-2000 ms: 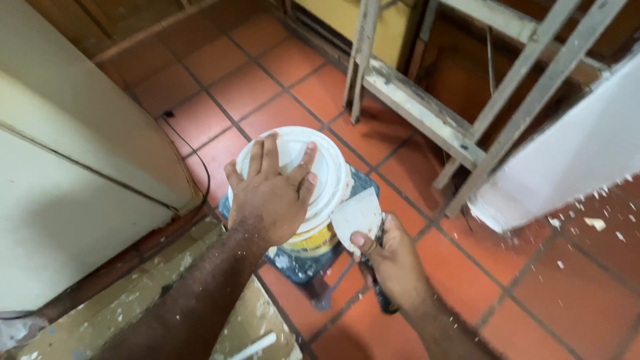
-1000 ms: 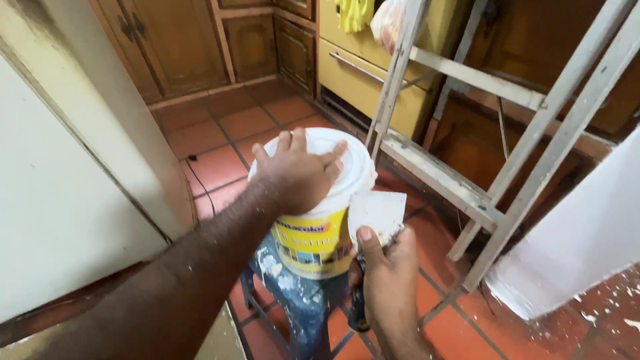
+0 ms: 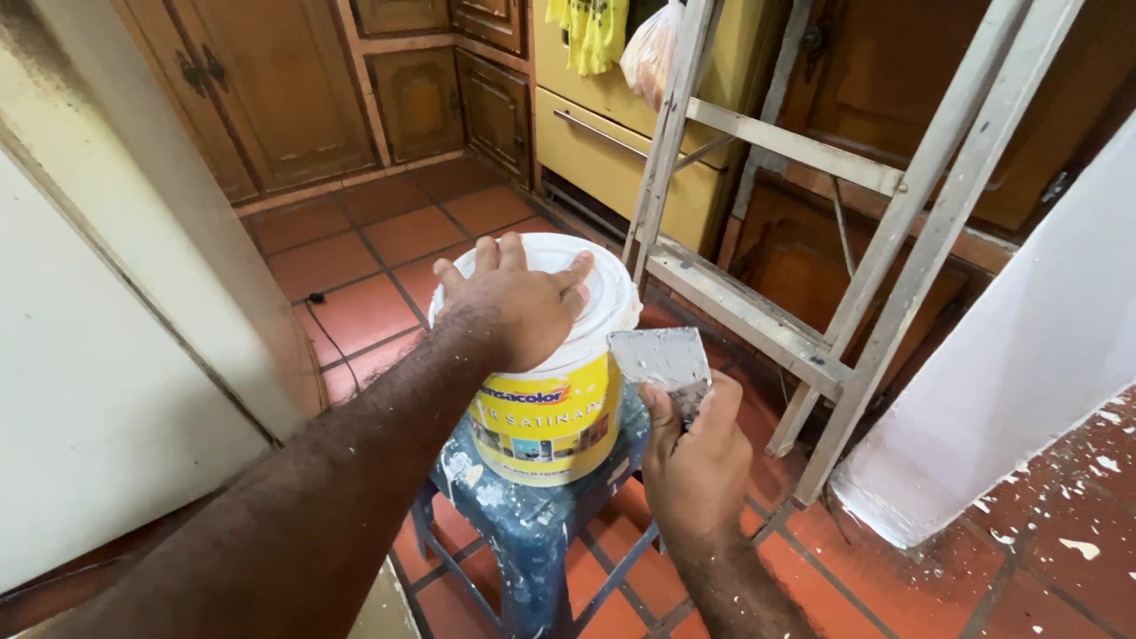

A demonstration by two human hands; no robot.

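Note:
A white plastic paint bucket (image 3: 550, 417) with a yellow label stands on a blue plastic stool (image 3: 524, 532) spattered with paint. Spread across its white lid (image 3: 608, 284) lies my left hand (image 3: 524, 306), palm down, fingers apart. My right hand (image 3: 697, 453) grips a putty knife (image 3: 661, 359) with the blade pointing up, coated in whitish compound. The blade is at the right side of the bucket, close below the lid's rim; whether it touches cannot be told. The handle is mostly hidden in the fist.
An aluminium stepladder (image 3: 754, 306) stands right of the bucket, before a yellow oven (image 3: 621, 142) and wooden cabinets (image 3: 266, 80). A white wall edge (image 3: 985, 373) is at the right, with paint flakes (image 3: 1078, 548) on the tiles. A thin black cable (image 3: 333, 342) lies at left.
The view has tilted up from the floor and now shows the cabinets and oven. My left hand stays on the lid, and the putty knife stays in my right hand beside the bucket.

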